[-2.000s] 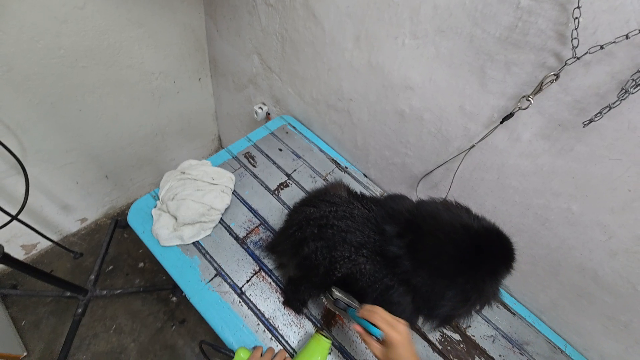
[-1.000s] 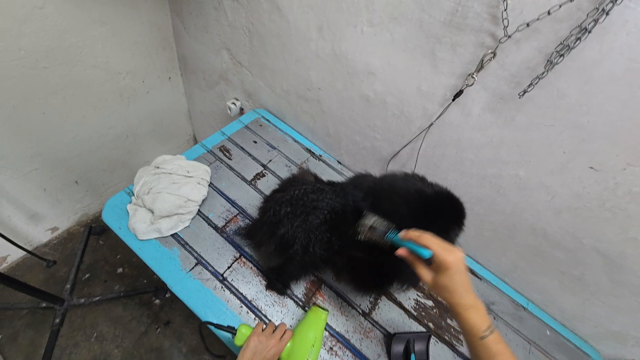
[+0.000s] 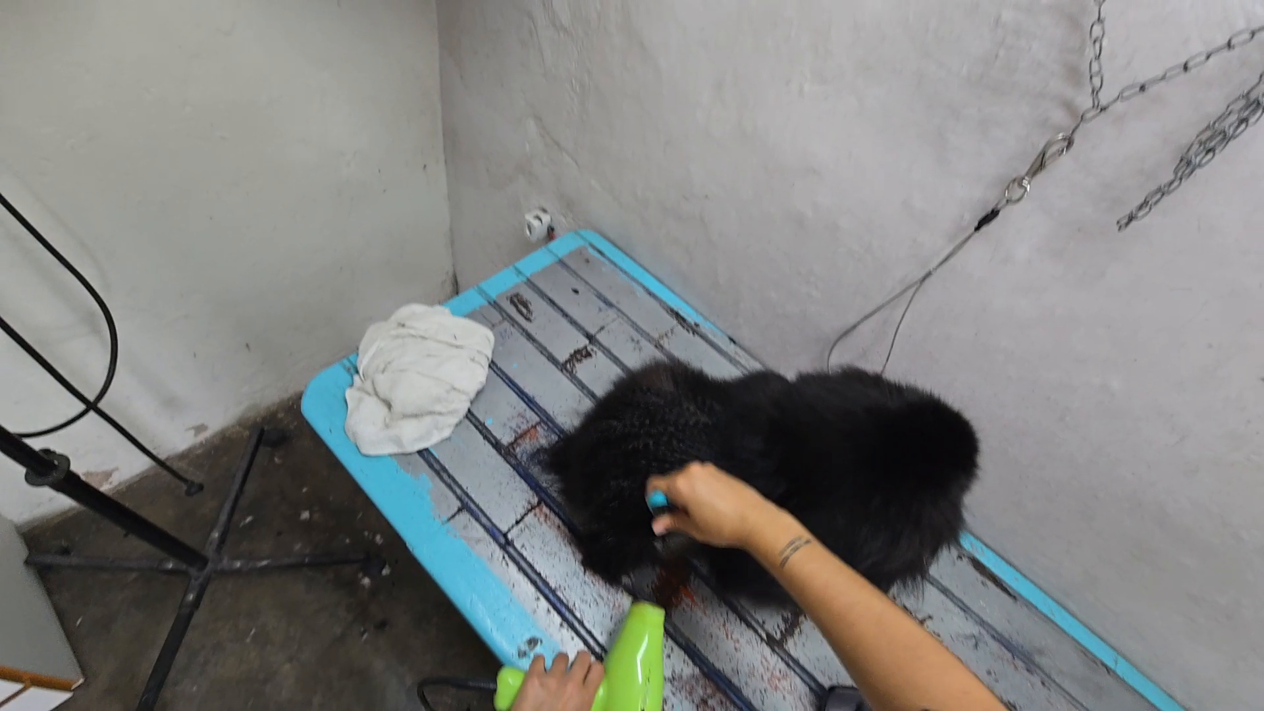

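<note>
A black, fluffy-coated animal (image 3: 839, 464), probably a dog, is on a worn table with a blue rim (image 3: 434, 533); its face cannot be made out. My right hand (image 3: 706, 504) is closed around a blue-handled grooming brush (image 3: 658, 501), held at the animal's side toward the left; the brush head is hidden. At the bottom, my left hand (image 3: 561, 683) grips a green hair dryer (image 3: 635, 657), whose nozzle points up toward the animal. A thin cable loop (image 3: 913, 286) runs down behind the animal.
A crumpled white cloth (image 3: 420, 375) lies on the table's left corner. Chains (image 3: 1175, 74) hang by the wall at upper right, joined to the cable by a clip (image 3: 1055, 148). A black metal stand (image 3: 207, 563) is on the floor at left. Part of a dark object (image 3: 842, 699) shows at the bottom edge.
My right hand has carried the brush from the middle of the animal's back leftward to its side. Two seconds ago it was low by the animal's near edge. The dryer remains in my left hand.
</note>
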